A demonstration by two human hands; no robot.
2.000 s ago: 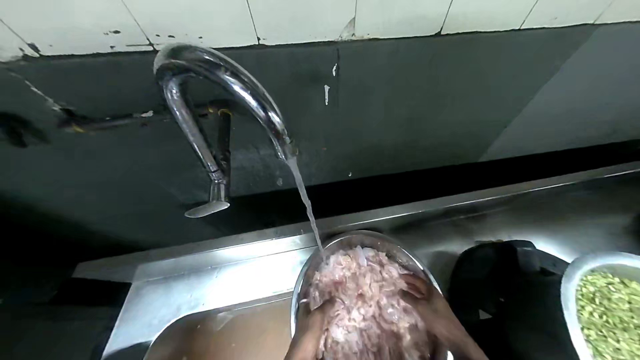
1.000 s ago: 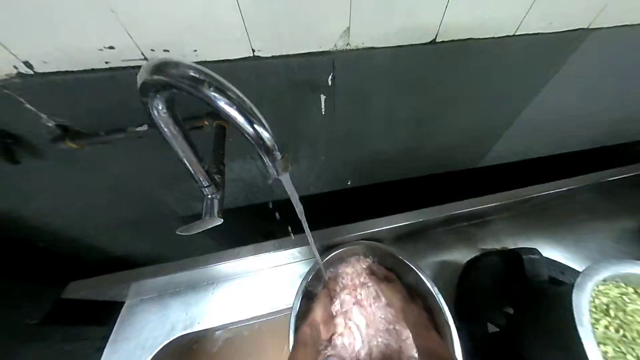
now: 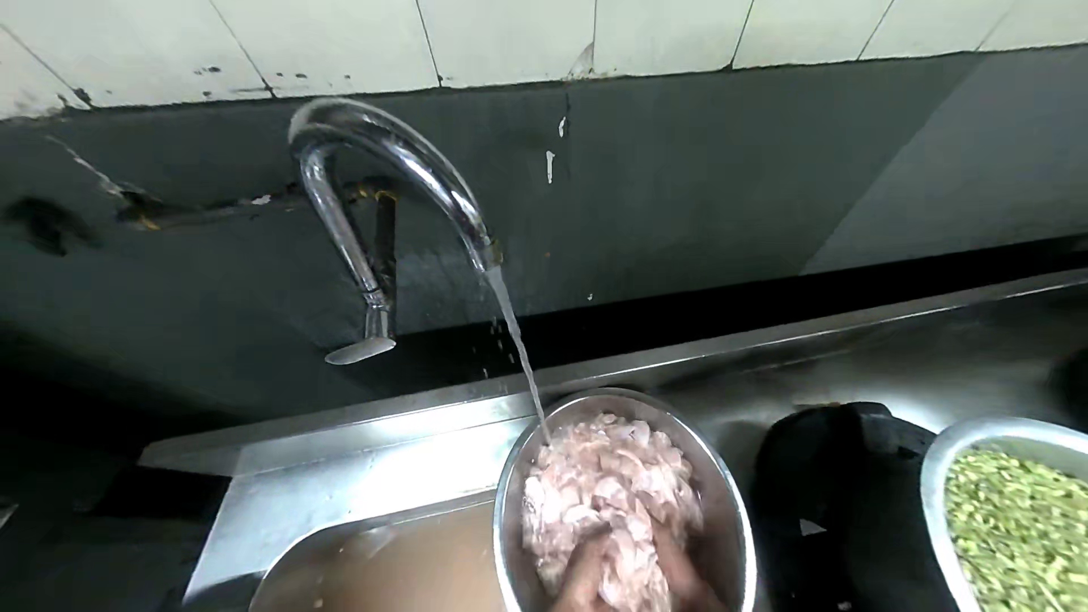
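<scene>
A round metal bowl [image 3: 738,518] at the bottom centre holds many pale pink pieces of what looks like raw meat [image 3: 608,476]. Both of my hands are inside it, partly sunk among the pieces. My left hand [image 3: 585,574] is at the lower middle of the bowl, and my right hand [image 3: 680,569] is just right of it. Fingertips on both are hidden by the pieces, so I cannot tell how firmly they grip. A chrome gooseneck tap [image 3: 416,166] runs, and its water stream [image 3: 517,336] falls inside the bowl's upper left edge.
A steel sink [image 3: 297,544] with cloudy brownish water lies left of the bowl. On the steel counter [image 3: 816,365], a black object [image 3: 833,493] stands to the right, beside a metal container [image 3: 939,510] of chopped green vegetables [image 3: 1016,518]. A dark wall rises behind, with a pipe [image 3: 212,212] on it.
Both hands have drawn closer together at the lower part of the bowl; two seconds ago they were apart at its left and right sides. The water keeps running.
</scene>
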